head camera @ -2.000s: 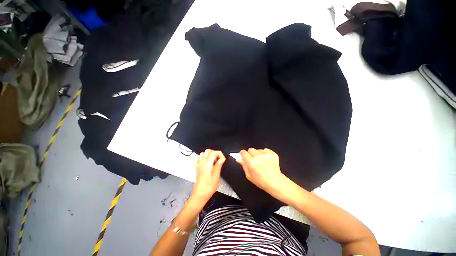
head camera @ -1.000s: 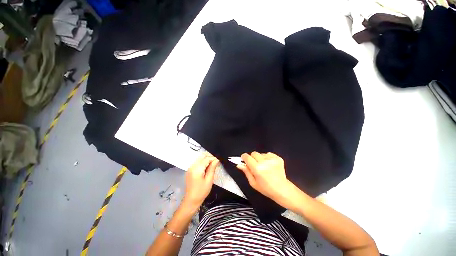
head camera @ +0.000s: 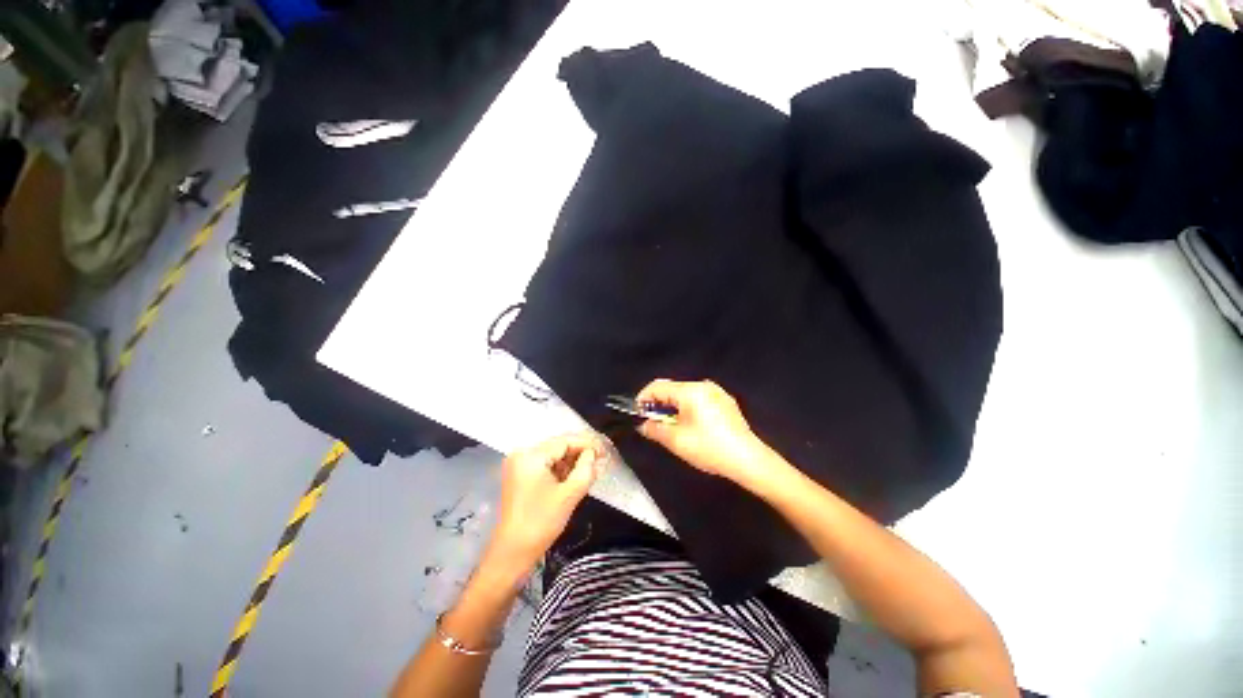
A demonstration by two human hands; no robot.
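The black shorts point(head camera: 736, 273) lie spread on the white table, one corner hanging over its front edge. My right hand point(head camera: 702, 426) is over the front left part of the shorts and holds the small silvery thread snips point(head camera: 638, 406), blades pointing left. My left hand point(head camera: 545, 488) is at the table's front edge, just left of the shorts' edge, thumb and finger pinched together. Whether a thread or cloth is between them is too small to tell. A black drawstring loop point(head camera: 503, 327) sticks out at the shorts' left edge.
The white table point(head camera: 1118, 450) bears more dark garments point(head camera: 1131, 150) and a brown piece point(head camera: 1077, 62) at the far right. A heap of black garments with white slits point(head camera: 327, 300) hangs at the left. Yellow-black tape point(head camera: 280, 586) and thread scraps are on the grey floor.
My right hand has moved slightly up, and the snips now show more over the black cloth. My left hand has drawn down and left, away from the shorts' edge. The view has shifted.
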